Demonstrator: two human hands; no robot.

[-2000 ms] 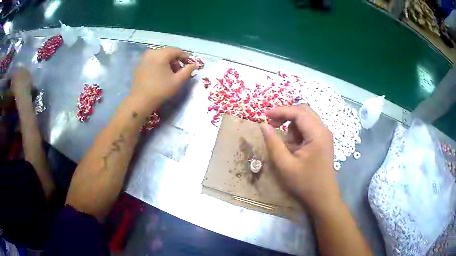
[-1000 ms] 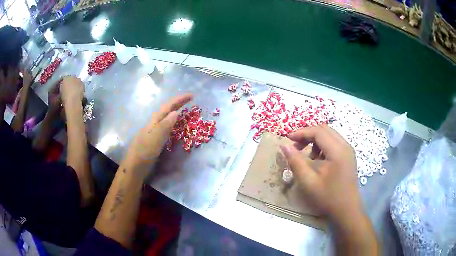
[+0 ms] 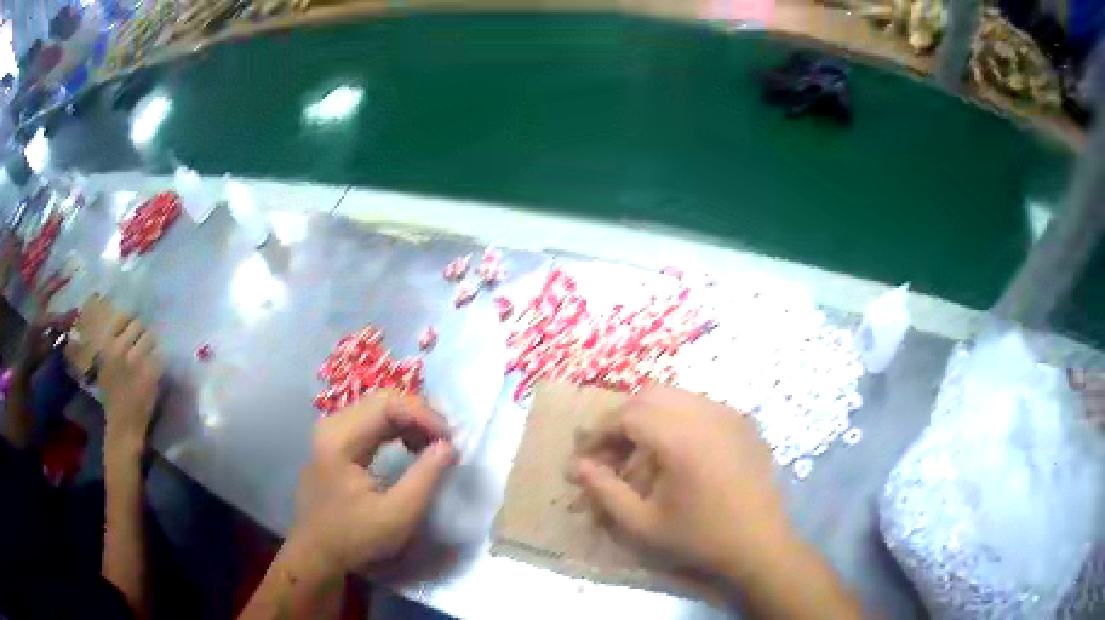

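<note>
My left hand (image 3: 364,491) is over the metal bench in front of the small red heap (image 3: 361,367). Its thumb and forefinger are pinched, with a tiny reddish-white part between the tips. My right hand (image 3: 691,478) is over the cardboard pad (image 3: 539,484), thumb and fingers curled together; blur hides whether it holds anything. The small round cap is not visible, and my right hand covers much of the pad. A large loose pile of red-and-white parts (image 3: 588,339) lies behind the pad. White rings (image 3: 800,382) lie right of it.
A plastic bag of white pieces (image 3: 988,472) stands at the right. A small white bottle (image 3: 886,327) is at the bench's far edge. A green surface (image 3: 545,133) lies beyond. Another person's hand (image 3: 119,351) is at the left, near further red heaps (image 3: 150,224).
My left hand has moved from beside the small red heap to its near right side, and its fingers have closed to a pinch. My right hand stays over the pad. The camera view has shifted.
</note>
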